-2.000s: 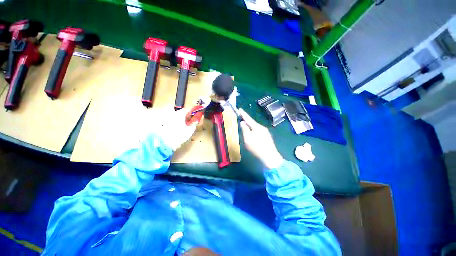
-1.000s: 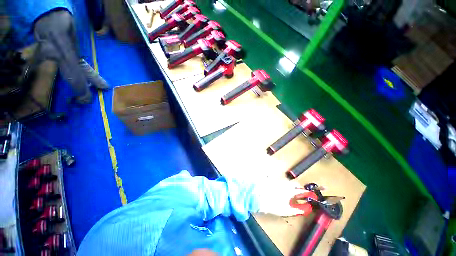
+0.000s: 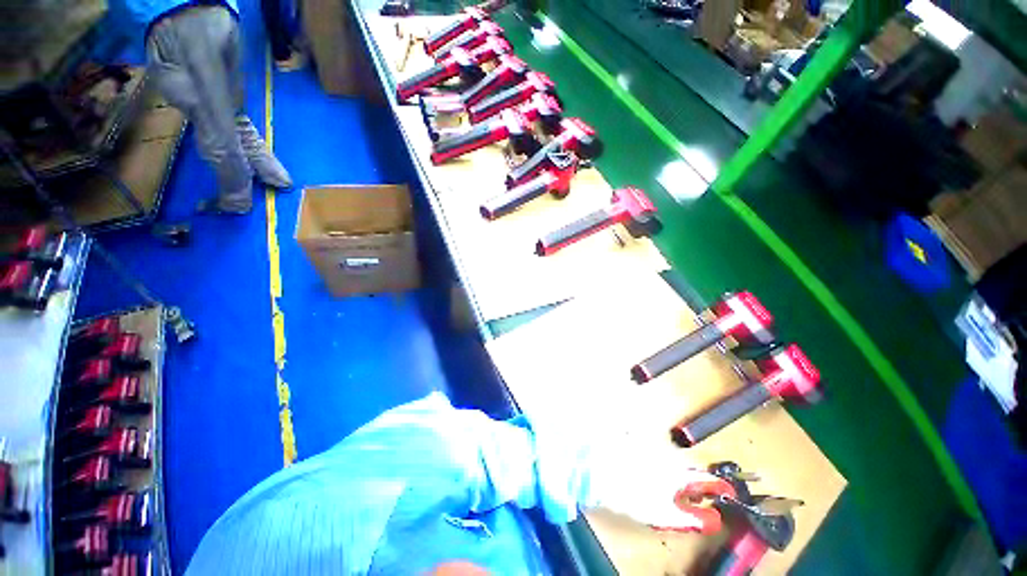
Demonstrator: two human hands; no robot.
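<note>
A red-and-black tool [image 3: 743, 554] lies at the cardboard's near end, at the bottom right, its grip cut off by the frame edge. Its dark metal head is exposed, with a thin blade-like piece [image 3: 777, 502] at it. My left hand [image 3: 687, 504], in a white glove with red fingers, is closed at the left side of this head; the fingertips are blurred. My right hand is not in view. Two T-shaped red-and-black tools [image 3: 712, 335] lie just beyond on the tan cardboard [image 3: 614, 338].
More red-and-black tools [image 3: 597, 225] lie along the bench toward the back. An open carton [image 3: 360, 242] stands on the blue floor. A rack of tools [image 3: 107, 428] is at the left. A person in grey trousers [image 3: 208, 101] stands at the upper left. A green post [image 3: 788, 107] rises beyond the bench.
The view has swung left along the bench, and my right hand has left the picture since the oldest frame. My left hand stays at the tool's head. The dauber-like tool is out of view.
</note>
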